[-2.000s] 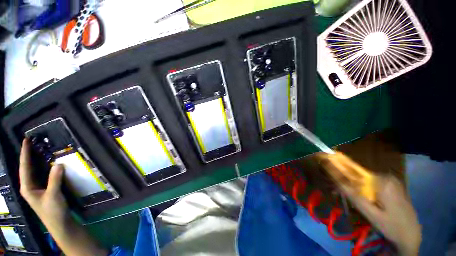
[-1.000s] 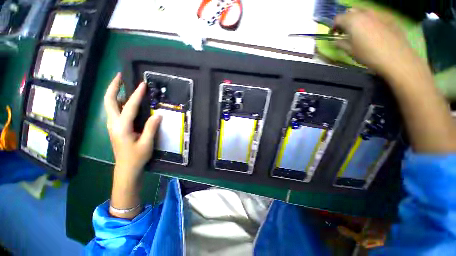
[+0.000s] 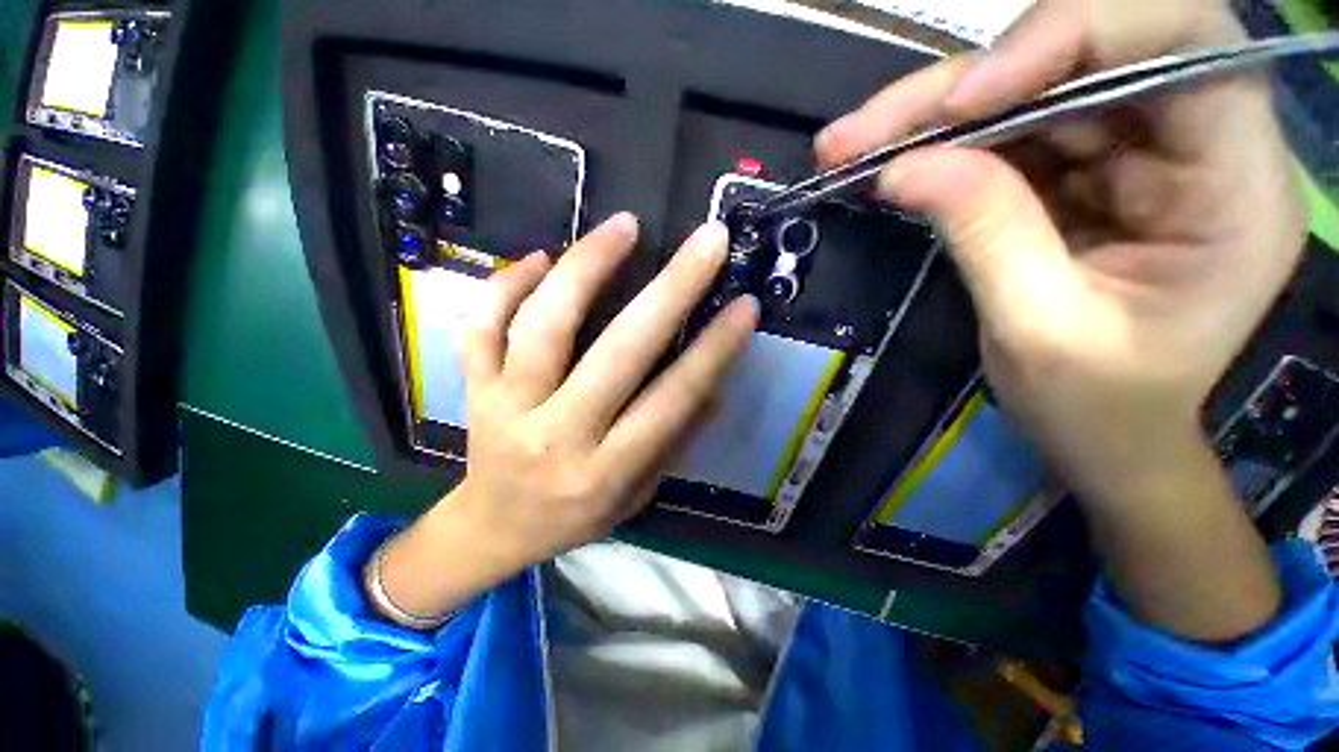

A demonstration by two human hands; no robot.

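A smartphone assembly (image 3: 764,411) lies in the second pocket of the black foam tray (image 3: 632,140). My right hand (image 3: 1101,221) holds slim metal tweezers (image 3: 1013,118) like a pen, their tips at the black camera modules (image 3: 767,253) of this phone. My left hand (image 3: 565,397) lies over the phone's left side and the tray wall, with fingertips beside the camera modules. It partly covers the first phone's white battery (image 3: 441,345). Whether the left fingertips pinch anything small cannot be told.
Two more phones sit in the tray to the right, partly behind my right hand and wrist. Another filled foam tray (image 3: 165,243) stands at the left on the green bench (image 3: 272,514). White paper (image 3: 940,15) lies behind the tray. A fan edge (image 3: 1326,536) shows at the far right.
My right hand has come from the back of the bench to the second phone's cameras with the tweezers. My left hand has moved right, from the first phone to the second. The view is closer.
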